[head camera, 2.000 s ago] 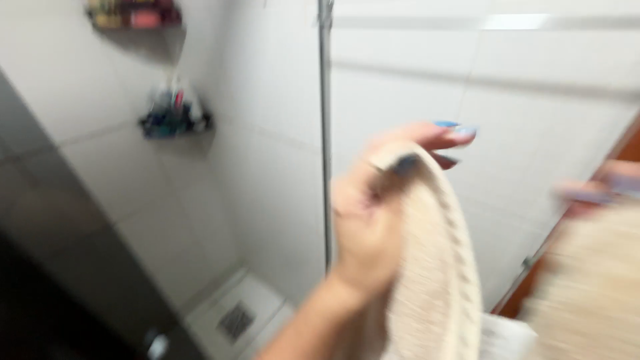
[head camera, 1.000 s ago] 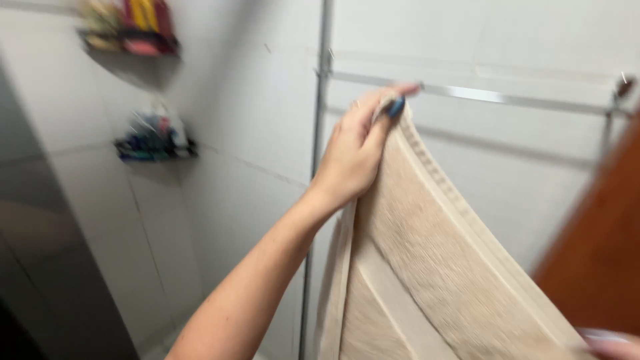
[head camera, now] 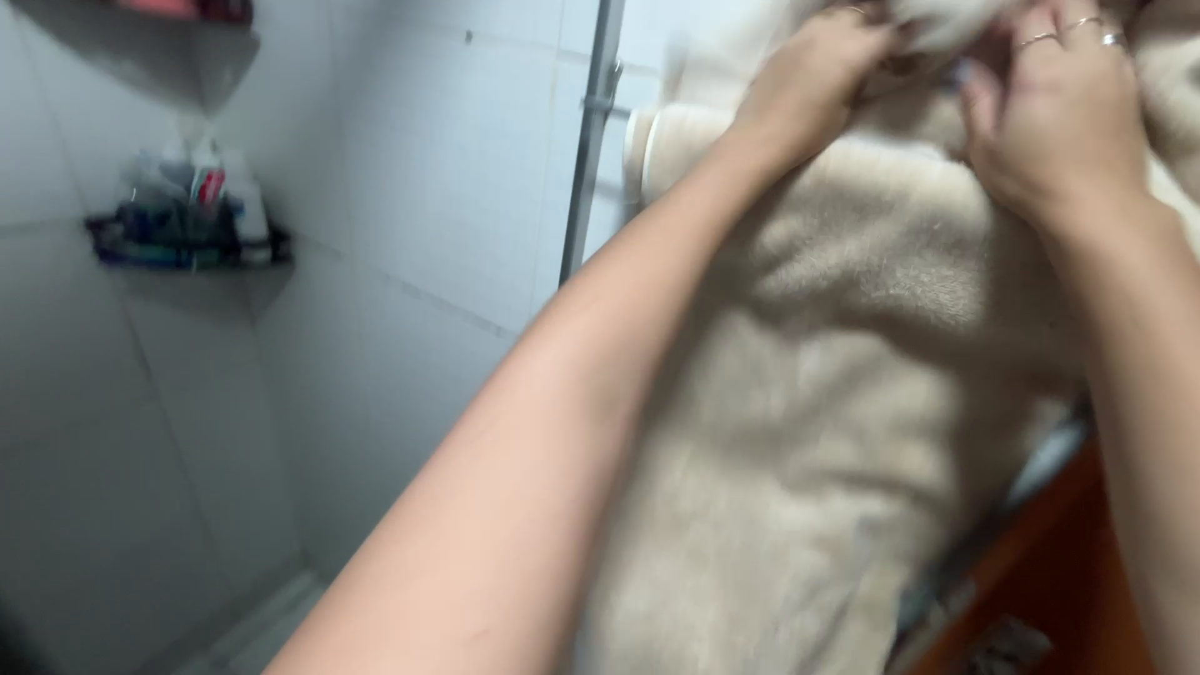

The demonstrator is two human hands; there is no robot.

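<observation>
A beige towel [head camera: 787, 431] hangs down in front of the white tiled wall, folded over at its top where a towel bar stood in view before. My left hand [head camera: 825, 70] is at the upper middle, its fingers bent into the bunched upper part of the cloth. To its right my right hand [head camera: 1059, 112], with rings on its fingers, lies against the same towel, thumb apart from the fingers. The fingertips of both hands are partly hidden by cloth and blurred, so the right hand's hold is unclear.
A corner shelf [head camera: 187, 244] with bottles and tubes is on the tiled wall at the left, and part of another shelf [head camera: 141, 9] is above it. A vertical metal frame [head camera: 591, 141] runs left of the towel. An orange-brown wooden surface [head camera: 1050, 562] is at the lower right.
The towel, held up by my left hand a second ago, now hangs across the place of the bar. My right hand has come up from the lower right edge to the towel's top.
</observation>
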